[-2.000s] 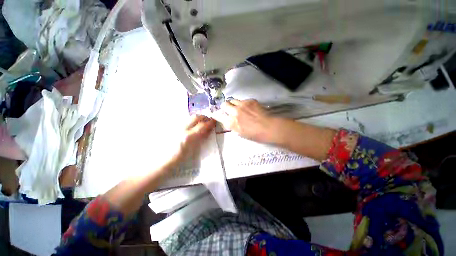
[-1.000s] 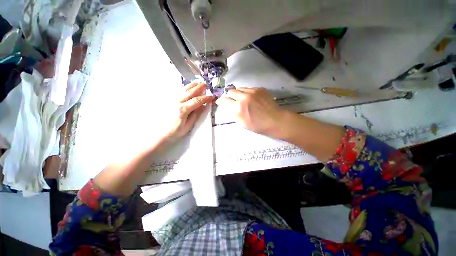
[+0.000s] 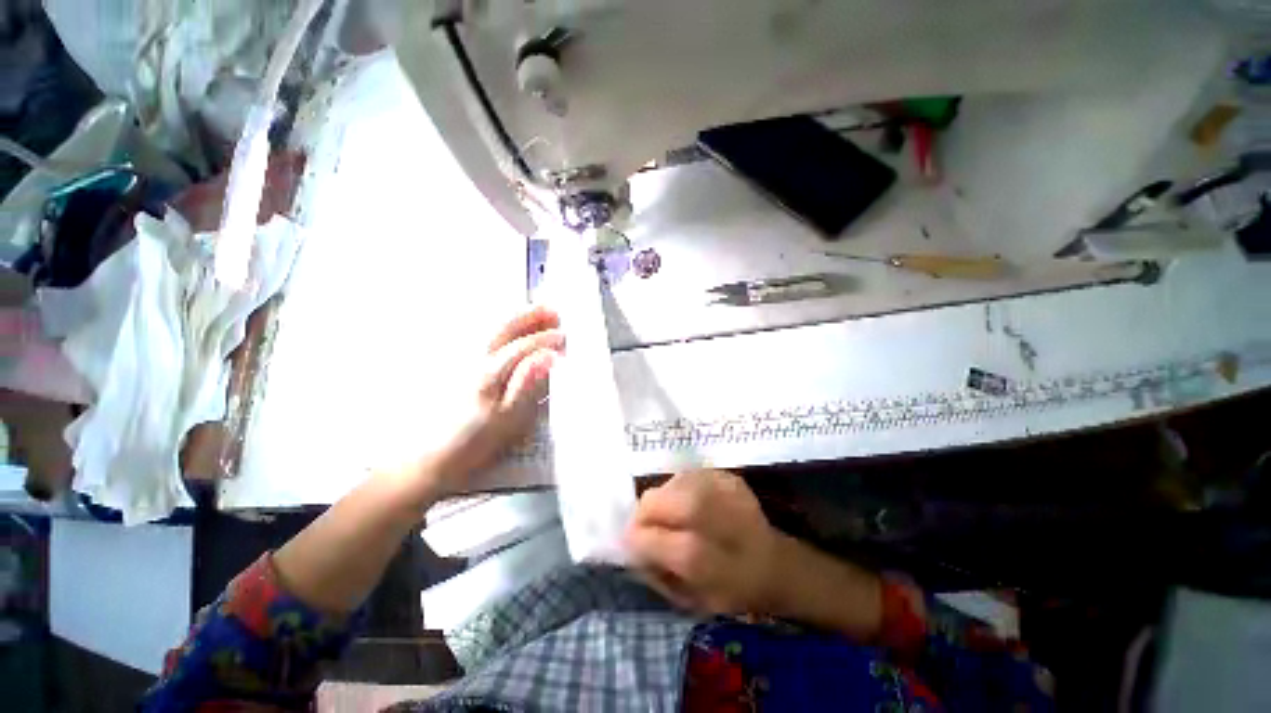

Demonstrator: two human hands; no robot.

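Note:
A long white strip [image 3: 588, 404] runs from the presser foot [image 3: 591, 223] over the table's front edge towards the lap. Its far end lies at the foot, beside the shiny needle plate [image 3: 622, 261]. My right hand [image 3: 701, 541] grips the near end of the strip, low over the lap. My left hand [image 3: 519, 383] is at the strip's left edge on the table, fingertips touching it; whether it pinches the strip is unclear. More white strips [image 3: 481, 522] lie on the checked cloth [image 3: 586, 648] on my lap.
The cream machine head [image 3: 836, 56] spans the top. Under its arm lie a black phone [image 3: 802, 170], a red-and-green tool [image 3: 923, 137], silver snips [image 3: 775, 290] and an awl [image 3: 948, 265]. A tape measure [image 3: 892, 411] runs along the front edge. White fabric [image 3: 140, 369] is piled left.
My right hand has moved from the presser foot down to the strip's near end. My left hand has moved slightly down from the foot. The snips and needle plate are now uncovered.

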